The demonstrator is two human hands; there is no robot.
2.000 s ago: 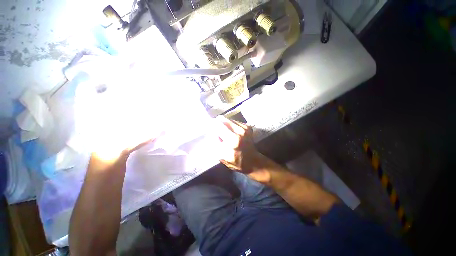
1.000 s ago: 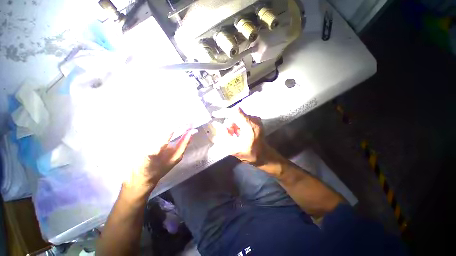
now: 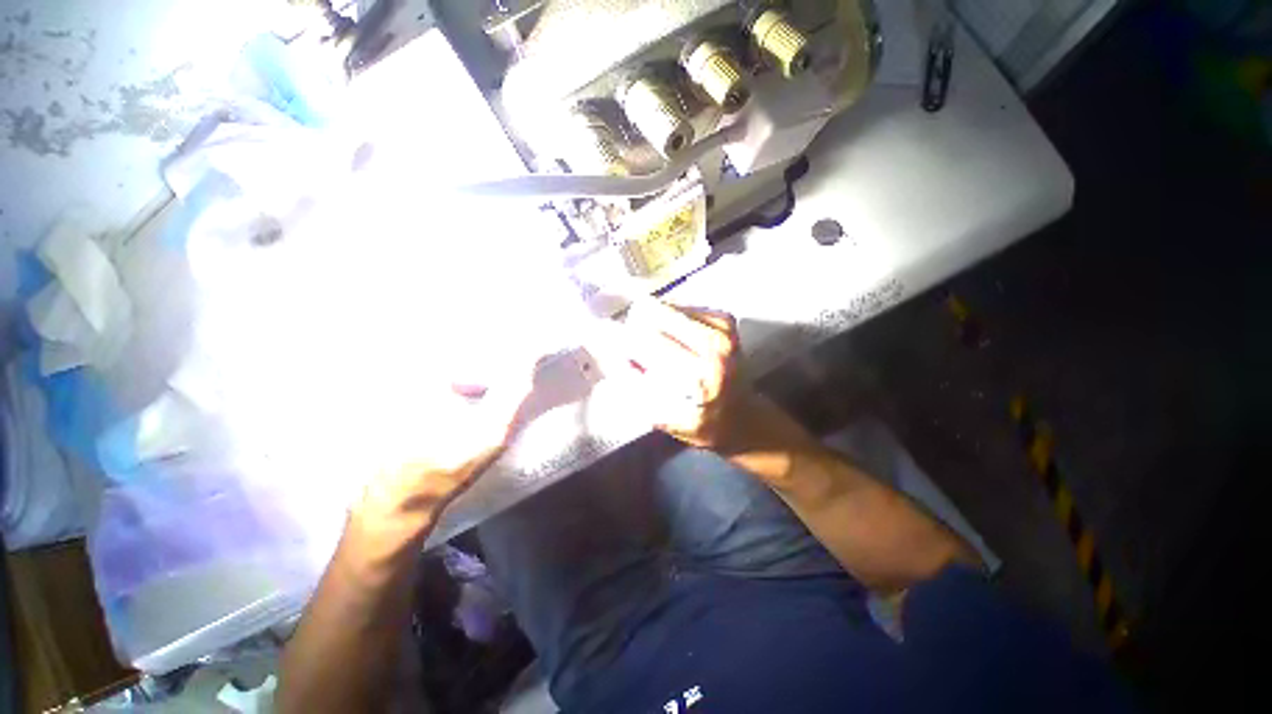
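Observation:
My right hand [image 3: 693, 377] is at the front edge of the table, just in front of the overlock machine [image 3: 670, 244]. Its fingers are curled around something pale, too washed out by the lamp to name. My left hand [image 3: 453, 453] is to its left, low over the table, with fingers stretched towards the glare; whether it holds cloth cannot be told. A lilac garment panel [image 3: 195, 537] lies at the table's left front. Its upper part is lost in the white glare.
White and blue scraps [image 3: 91, 300] are crumpled at the far left. Dark snips [image 3: 937, 70] lie at the table's right end. A pale hose [image 3: 586, 183] crosses before the tension knobs [image 3: 717, 76]. A dark bag with lilac pieces [image 3: 474, 600] is below the table.
My left hand has moved right and nearer my right hand since the oldest frame. My right hand's fingers, spread a little one second ago, are now more closed. The view has shifted slightly.

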